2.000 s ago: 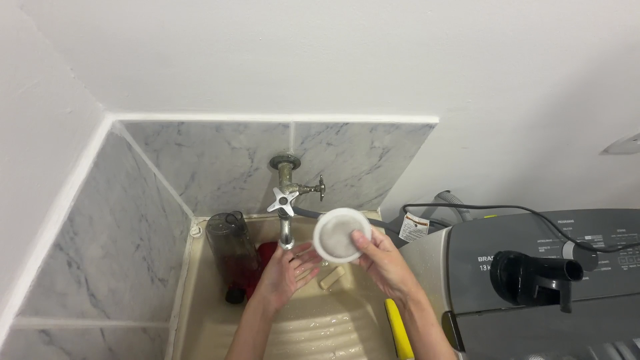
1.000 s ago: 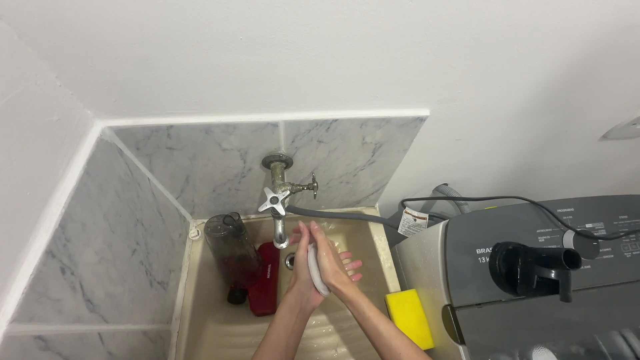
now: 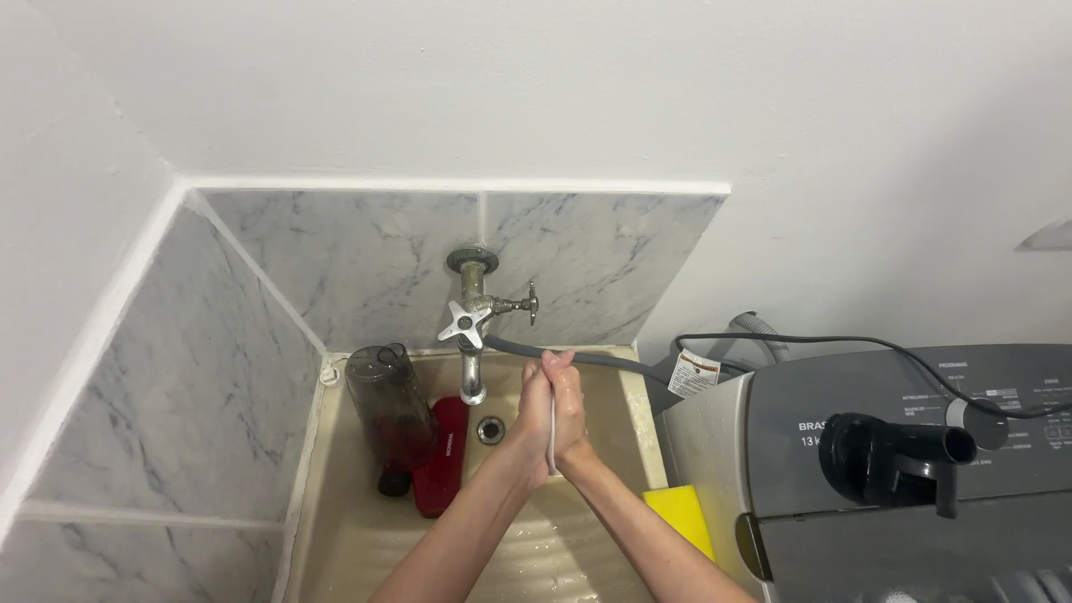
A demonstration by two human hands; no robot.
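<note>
Over the sink basin, my left hand and my right hand are pressed together around a thin white round piece. Only its edge shows between the palms, the rest being hidden. Both hands are to the right of the metal faucet spout, close to the drain. Above the spout is a white cross-shaped tap handle.
A clear smoky plastic container and a red plastic part lie at the basin's left. A yellow sponge is by its right rim. On the grey washing machine rests a black plastic part; a grey hose crosses behind my hands.
Two seconds ago the white round piece faced the camera in my right hand, with my left hand beside it. Now both palms are closed together on it, more tightly than one second ago.
</note>
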